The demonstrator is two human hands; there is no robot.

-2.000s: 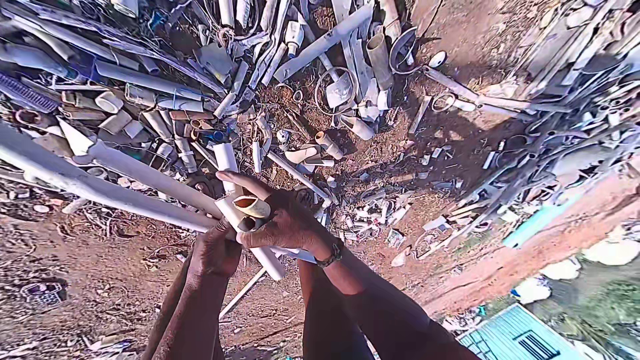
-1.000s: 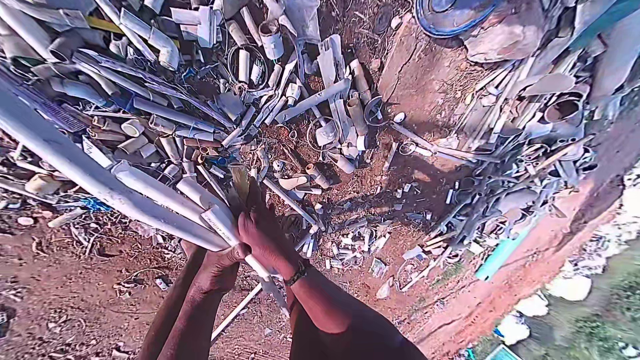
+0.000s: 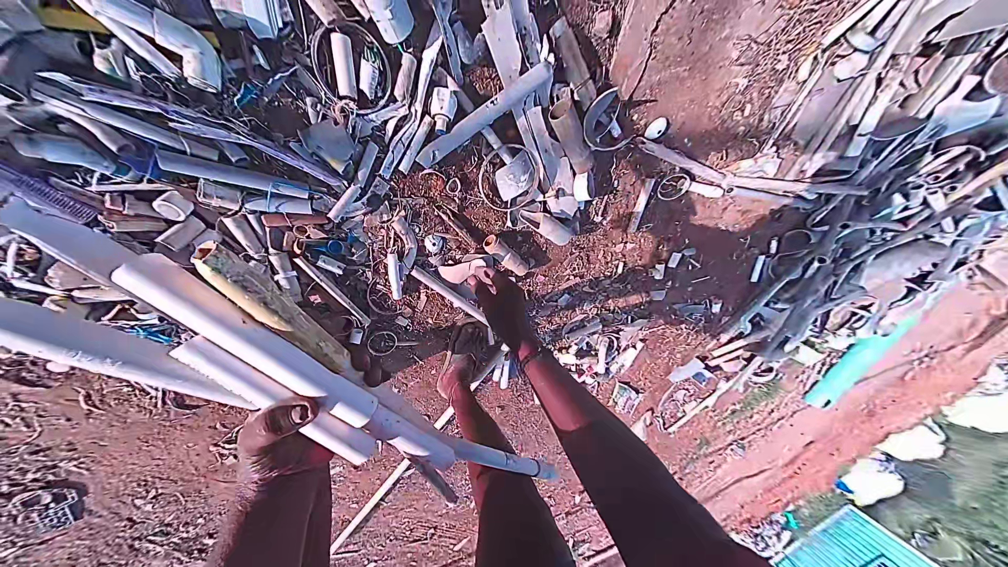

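Observation:
My left hand (image 3: 283, 437) is closed around a bundle of white plastic pipes (image 3: 236, 331) that slants from the left edge down to the lower middle. A yellowish, dirty pipe piece (image 3: 268, 299) lies along the upper side of the bundle. My right hand (image 3: 502, 303) is apart from the bundle, reaching over the ground, its fingers at a pale curved piece (image 3: 465, 270); whether they grip it cannot be told. Just beyond the fingers lies a short brownish pipe (image 3: 505, 253). A thin white pipe (image 3: 447, 293) runs close beside the right hand.
Heaped scrap pipes (image 3: 252, 185) fill the upper left. Another scrap heap (image 3: 882, 228) stands at the right, with a turquoise piece (image 3: 862, 362) at its edge. My foot (image 3: 465, 346) is on littered soil between them. A long thin pole (image 3: 394, 480) lies across the ground near my legs.
My right hand has left the bundle and moved out over the ground. The yellowish piece, held upright near both hands two seconds ago, now lies along the bundle in my left hand.

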